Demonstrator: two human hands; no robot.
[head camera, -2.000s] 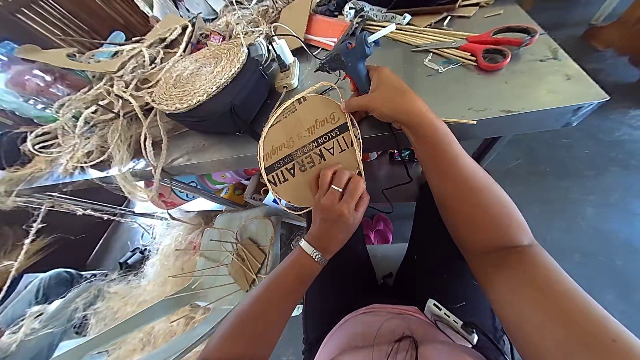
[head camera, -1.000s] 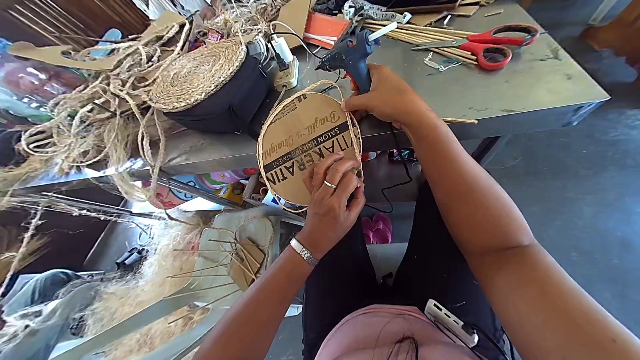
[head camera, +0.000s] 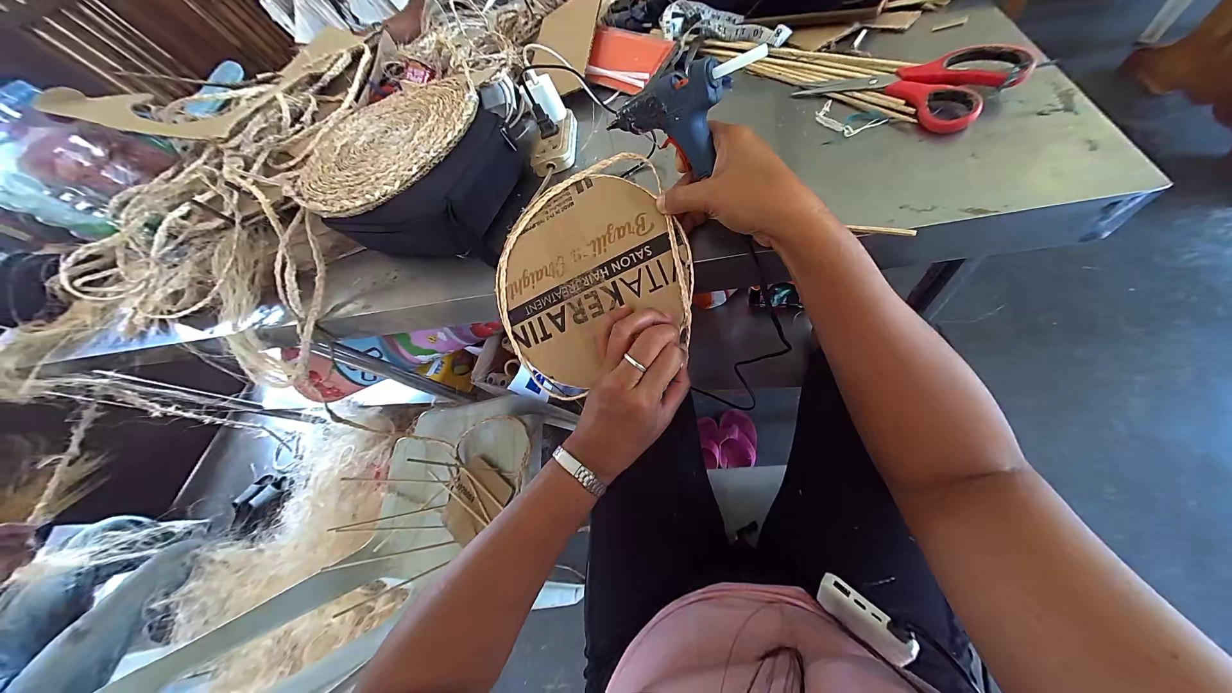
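Note:
A round cardboard disc (head camera: 577, 260) bearing print stands tilted at the table's near edge, with a braided fibre cord (head camera: 513, 231) around its rim. My left hand (head camera: 640, 371), wearing a ring and a metal-band watch, grips the disc's lower right edge, fingers curled on its face. My right hand (head camera: 736, 192) is at the disc's upper right edge, thumb by the cord, and also holds a blue hot glue gun (head camera: 679, 106) with a white glue stick in its rear. The glue gun's nozzle points left, above the disc. The right fingers are partly hidden behind the disc and gun.
On the metal table (head camera: 1011, 164) lie red-handled scissors (head camera: 948, 87), thin sticks (head camera: 818, 67), a power strip (head camera: 555, 144) and tangled fibre cord (head camera: 289, 192). A coiled braided disc (head camera: 390, 144) rests on a black bag (head camera: 433, 197). A chair (head camera: 423, 481) holds sticks and cardboard. Another person's leg shows lower left.
My left hand has shifted slightly on the face of the cardboard disc, and its fingers are more curled. The right hand and the glue gun have stayed almost in place.

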